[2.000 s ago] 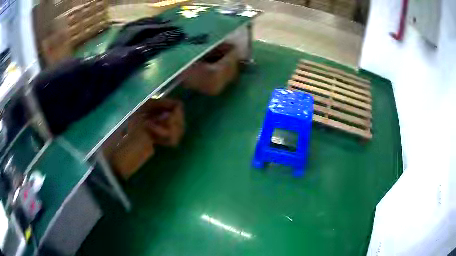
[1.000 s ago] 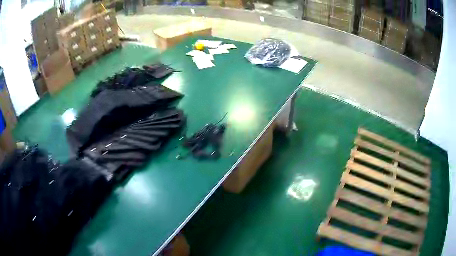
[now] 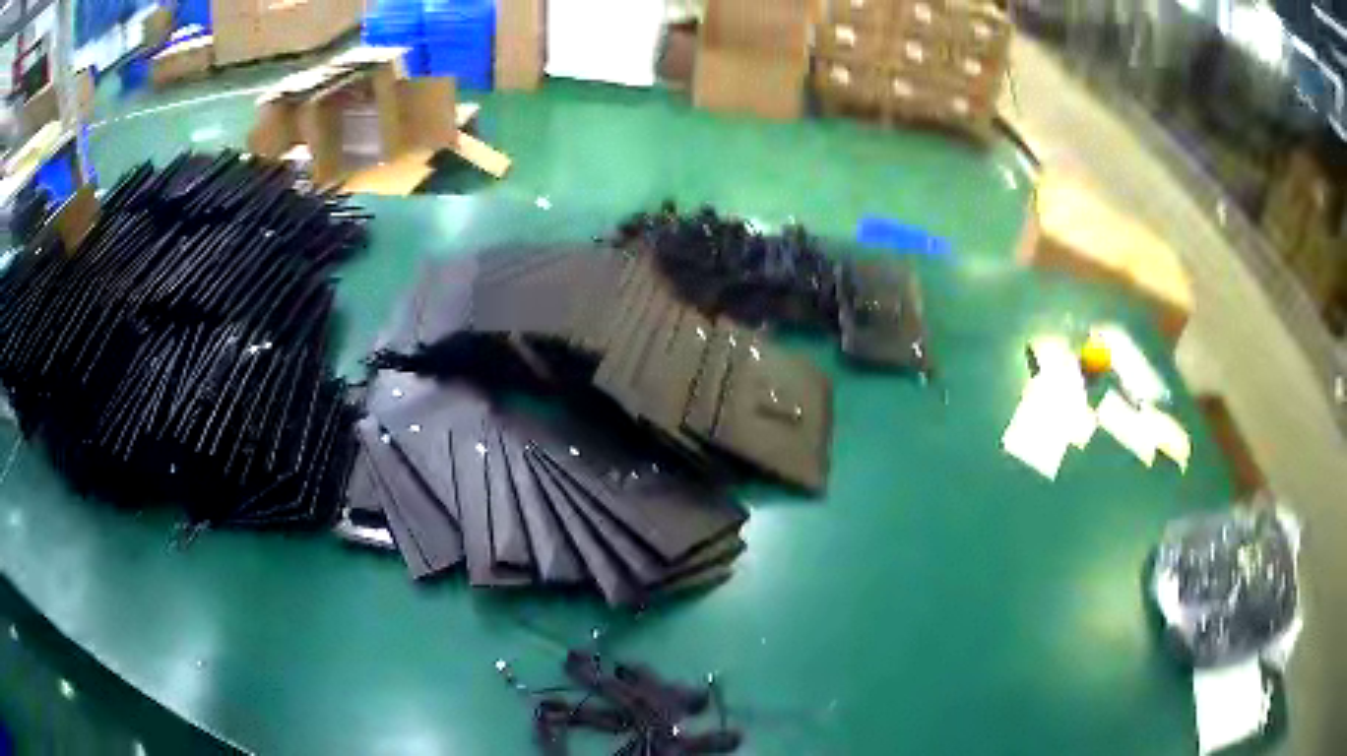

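Neither of my hands is in the picture. Nearest in front of me is the workbench with a green top. On its left lies a large pile of thin black pieces. In the middle, flat dark panels lie fanned out in overlapping rows. A tangle of black cord-like pieces lies at the near edge of the view. White papers with a small orange round item lie to the right. A clear plastic bag with dark contents lies at the far right.
An open cardboard carton stands beyond the bench at the left. Stacked brown cartons and blue crates are at the back. Another carton stands beyond the bench's right end. A pale walkway runs along the right.
The view has swung left and now faces the bench top. The blue stool and the slatted pallet have gone out of the picture. The piles on the bench show more fully.
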